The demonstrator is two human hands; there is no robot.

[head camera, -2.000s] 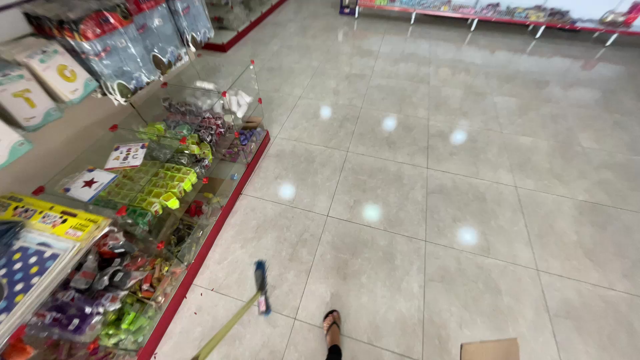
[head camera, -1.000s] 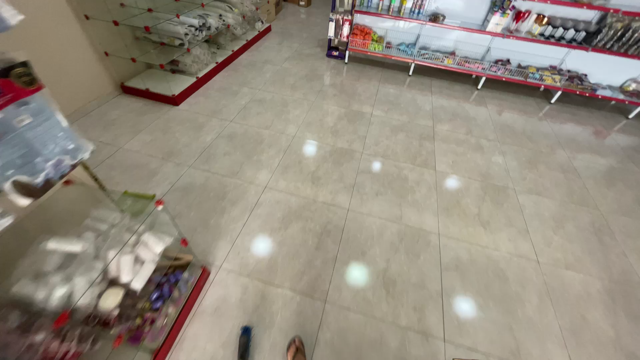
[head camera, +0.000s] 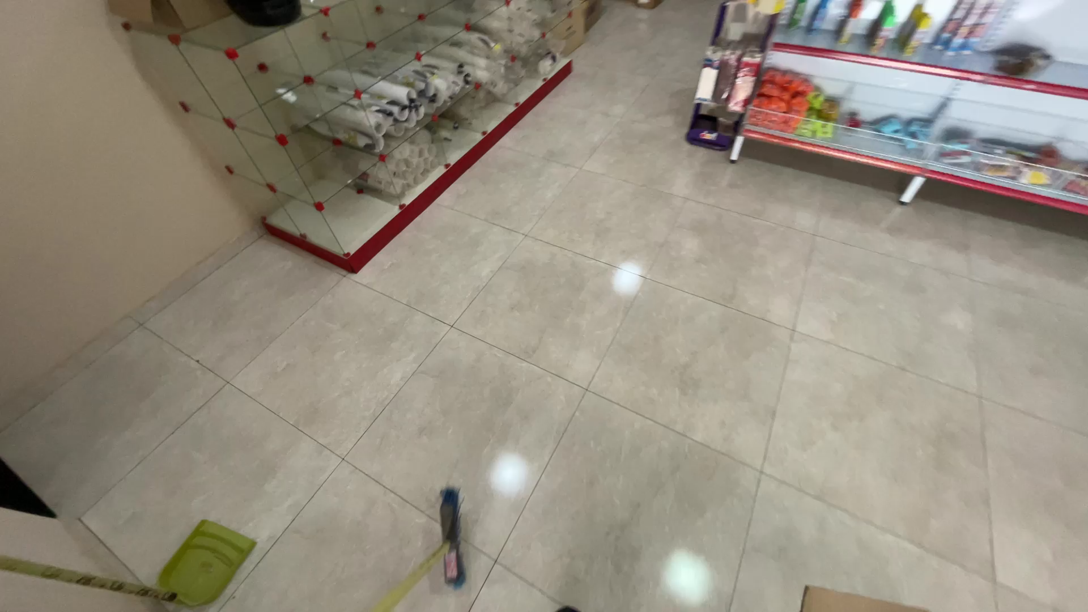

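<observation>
Neither of my hands shows in the head view. A broom with a dark blue head [head camera: 451,537] rests on the tiled floor at the bottom centre, its yellow-green handle running down out of the frame; what holds it is out of sight. To its left a green plastic dustpan [head camera: 206,563] lies on the floor, and a patterned yellow-green handle [head camera: 85,580] reaches it from the left edge. A piece of brown cardboard [head camera: 858,600] shows at the bottom edge, right of centre.
A glass display case [head camera: 340,245] with a red base and rolled goods stands at the upper left beside a beige wall [head camera: 93,195]. White shelves with red edges [head camera: 901,170] hold small packaged goods at the upper right. A purple rack [head camera: 708,136] stands at their left end.
The view has moved forward, past the near glass display case at left. The green dustpan now shows whole at lower left. The broom head lies farther into the frame than one second ago.
</observation>
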